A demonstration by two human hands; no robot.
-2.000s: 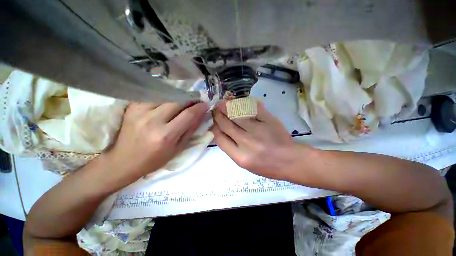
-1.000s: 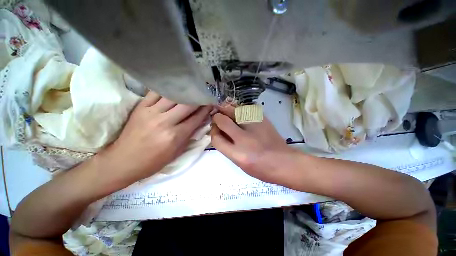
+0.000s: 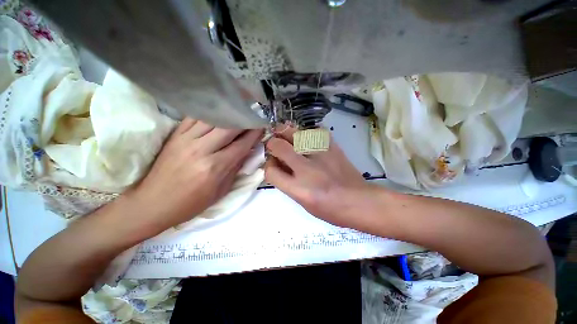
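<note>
The cream garment piece with small flowers and a lace line lies bunched left of the needle, and part of it runs under my left hand. My left hand presses and pinches the cloth, its fingertips beside the presser foot. My right hand pinches the cloth edge at the same spot, thumb and forefinger together. The cream tension knob with its dark spring stands in front of my right fingers and hides some of them. The needle point and the seam under the fingertips are hard to make out.
The machine head fills the top. A crumpled cream cloth bundle lies right of the needle, with a black round knob beyond it. Ruler markings run along the table's front edge. Printed cloth and a blue rim show below.
The view has shifted since the first frame, showing more floral cloth at the upper left. Both hands stay at the presser foot with the cloth held; they have barely moved against the machine.
</note>
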